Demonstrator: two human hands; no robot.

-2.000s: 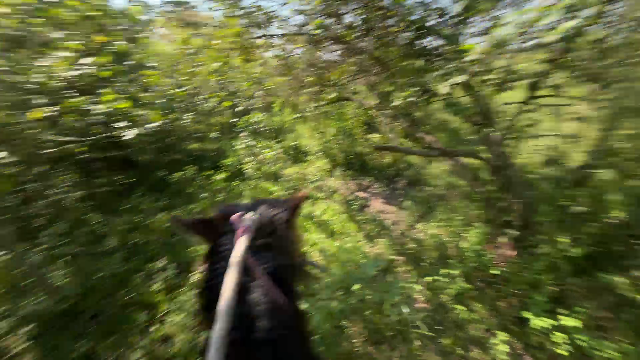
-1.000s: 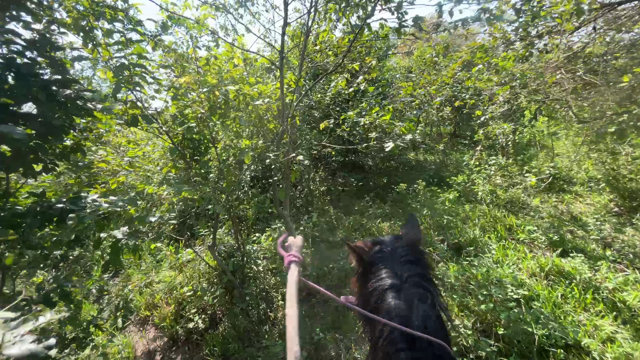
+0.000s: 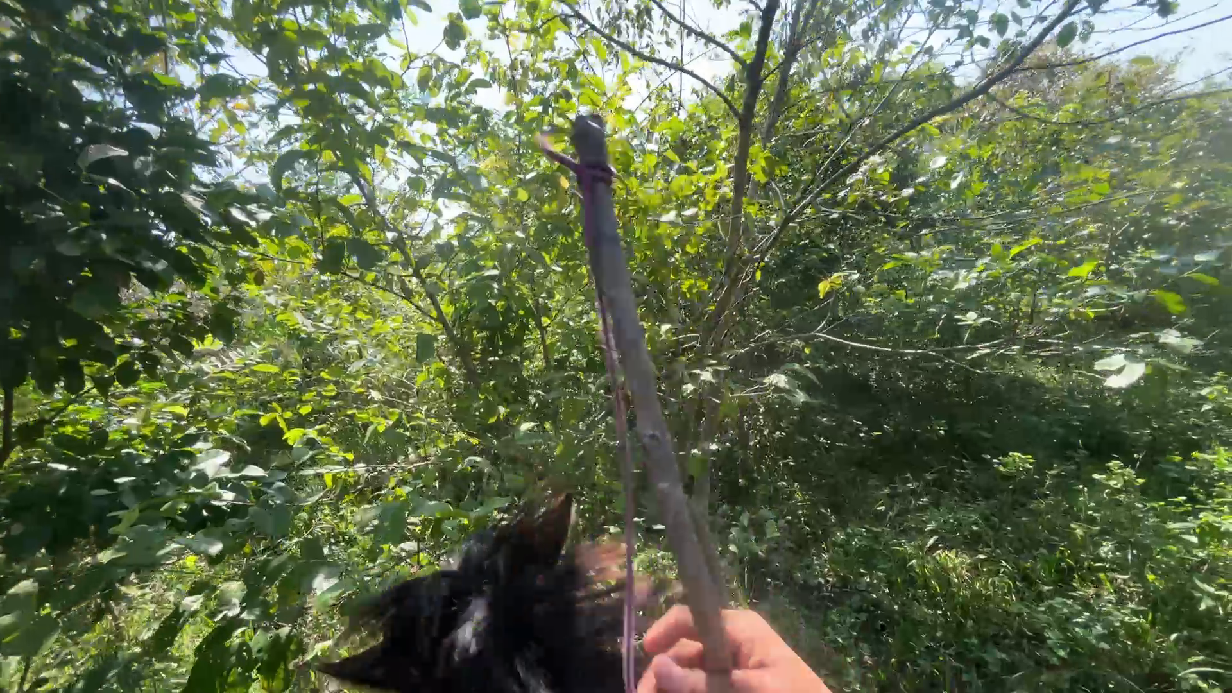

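Note:
In the head view, my right hand point(image 3: 731, 654) is closed around the lower end of a long wooden stick point(image 3: 653, 433), which rises upward and leans left. A thin purple cord point(image 3: 595, 173) is tied near the stick's top; a length of it hangs down beside the stick, and its lower end leaves the frame. Left of my hand is the head of a dark horse point(image 3: 500, 616), seen from behind, with its ears and black mane blurred. My left hand is out of view.
Dense leafy bushes point(image 3: 366, 385) stand directly in front of the horse. Thin bare branches point(image 3: 885, 144) spread from a small tree at upper right. Dark foliage point(image 3: 87, 192) hangs at the left. Low green plants point(image 3: 1078, 577) cover the shaded ground at lower right.
The stick now reaches much higher in the view, and my right hand has come into sight on it. The horse's head shows further left than a second ago.

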